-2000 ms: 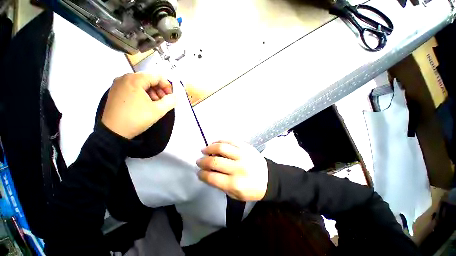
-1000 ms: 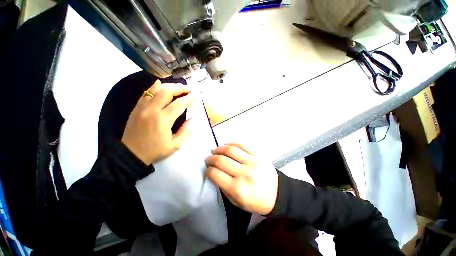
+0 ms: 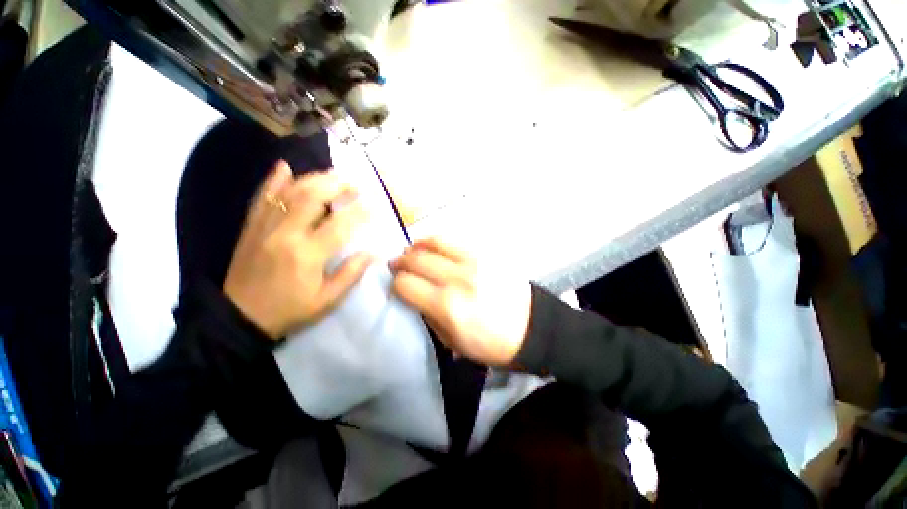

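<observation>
A pale grey fabric panel (image 3: pixel 348 368) with a thin dark seam edge runs from the needle area of the sewing machine (image 3: pixel 333 84) down to the lap. A black fabric piece (image 3: pixel 224 184) curves beside it on the left. My left hand (image 3: pixel 293 254), with a ring, lies spread on the fabric just below the presser foot, fingers slightly bent. My right hand (image 3: pixel 457 298) pinches the seam edge of the pale panel lower down. The fabric's lower part hangs in loose pale and black folds. The needle tip is too small and blurred to make out.
Black shears (image 3: pixel 731 94) lie on the white table right of the machine. The speckled table edge (image 3: pixel 636 239) runs diagonally below them. Pale cut pieces (image 3: pixel 771 333) and a cardboard box (image 3: pixel 845 298) are at the right. Dark garment pieces (image 3: pixel 45 199) are heaped at the left.
My right hand has moved up along the seam, closer to my left hand. My left hand now lies flatter on the fabric, and more black fabric shows beside the presser foot than at first.
</observation>
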